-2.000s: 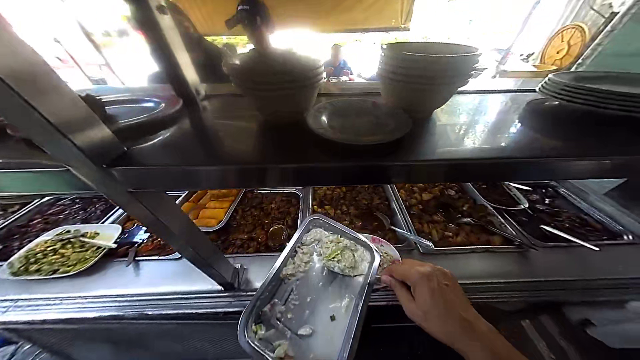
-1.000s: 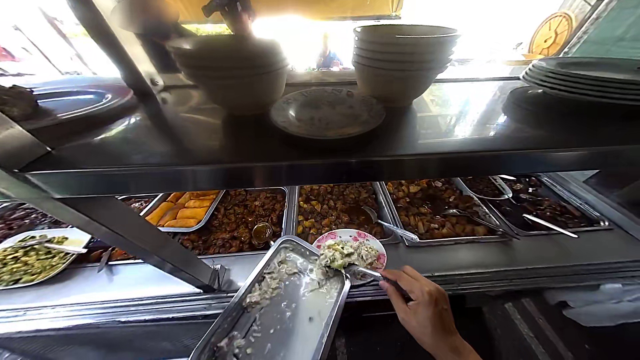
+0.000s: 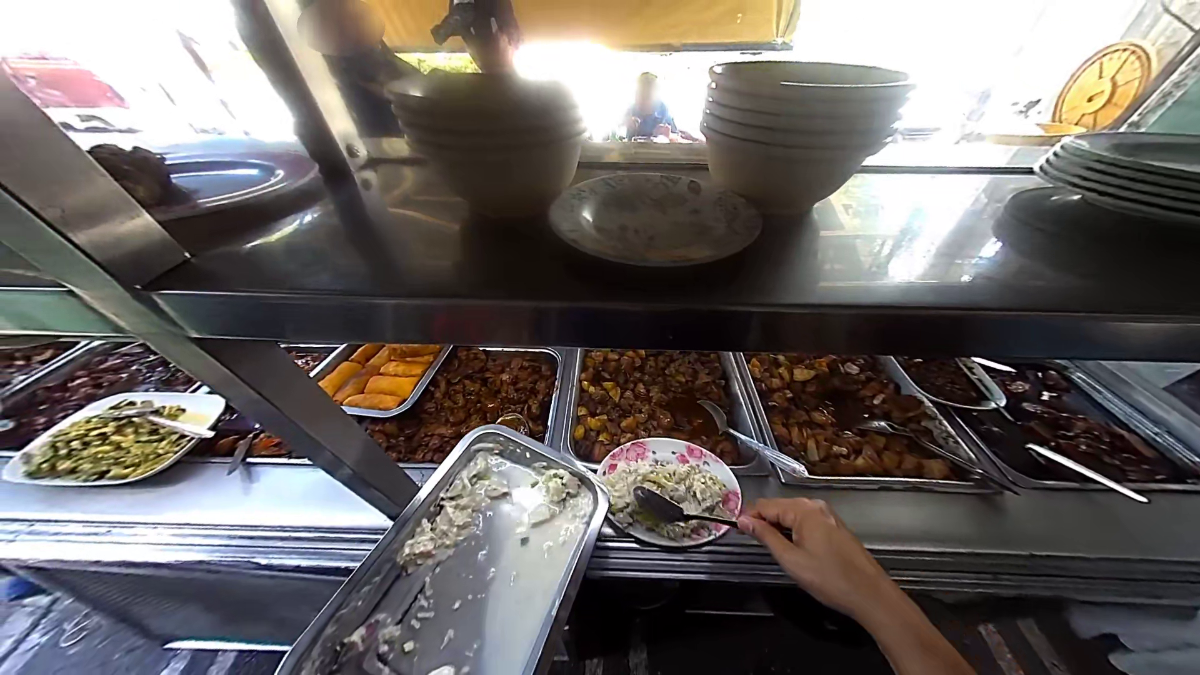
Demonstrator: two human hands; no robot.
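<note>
My right hand (image 3: 808, 542) grips the handle of a dark metal spoon (image 3: 659, 504), whose bowl rests over creamy pale food on a small plate with a pink floral rim (image 3: 715, 457). That plate sits at the counter's front edge, before the trays of stewed food. Left of it, a steel tray (image 3: 511, 600) is tilted toward me, with remnants of the same creamy food and pale liquid. My left hand is not visible, and the tray's lower end runs out of the frame.
Food trays (image 3: 750, 412) line the steel counter (image 3: 900, 525), some with serving spoons (image 3: 764, 448). An oval dish of green food (image 3: 108, 441) stands left. Above, a steel shelf (image 3: 600, 323) carries stacked bowls (image 3: 797, 141), a plate (image 3: 656, 220) and stacked plates (image 3: 1130, 169). A slanted metal post (image 3: 281, 412) crosses left.
My right hand has moved the spoon from the steel tray to the small plate. More creamy food now covers the plate than one second ago. The view has shifted somewhat.
</note>
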